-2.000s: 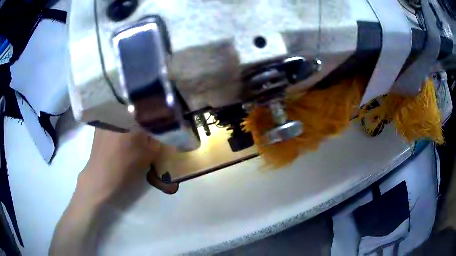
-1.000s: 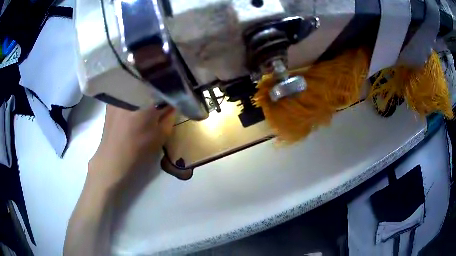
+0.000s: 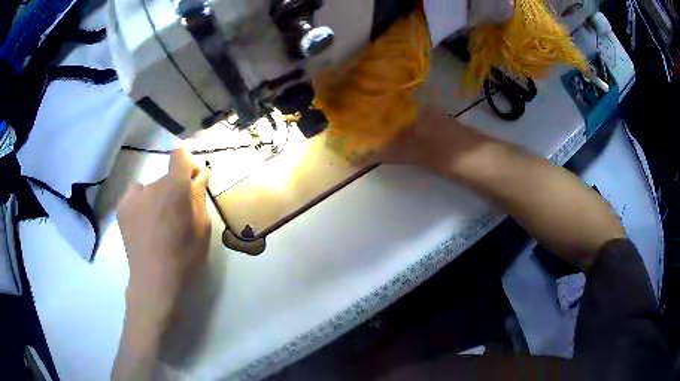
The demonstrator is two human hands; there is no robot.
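Note:
The sewing machine head (image 3: 156, 59) leans over the lit presser foot and needle (image 3: 265, 138). My left hand (image 3: 164, 216) is at the left end of the yellowish bed plate (image 3: 298, 178), its fingertips bunched near a thin dark line running toward the needle. Whether they pinch anything is unclear. My right hand (image 3: 414, 141) reaches in from the right to the plate's right part. Its fingers are hidden behind the orange thread tassels (image 3: 380, 82), so its hold cannot be told. No cloth is clearly visible under the foot.
Pale panels with dark edges (image 3: 71, 134) lie at the left. Black scissor handles (image 3: 509, 95) lie behind the right forearm. A teal box (image 3: 593, 97) is at the table's right end. A tape measure strip (image 3: 358, 309) follows the front edge. More panels (image 3: 529, 298) hang lower right.
My right hand and forearm have come into view from the right. My left hand's fingers now show beside the plate, clear of the machine head. The whole view has shifted, showing more table at right.

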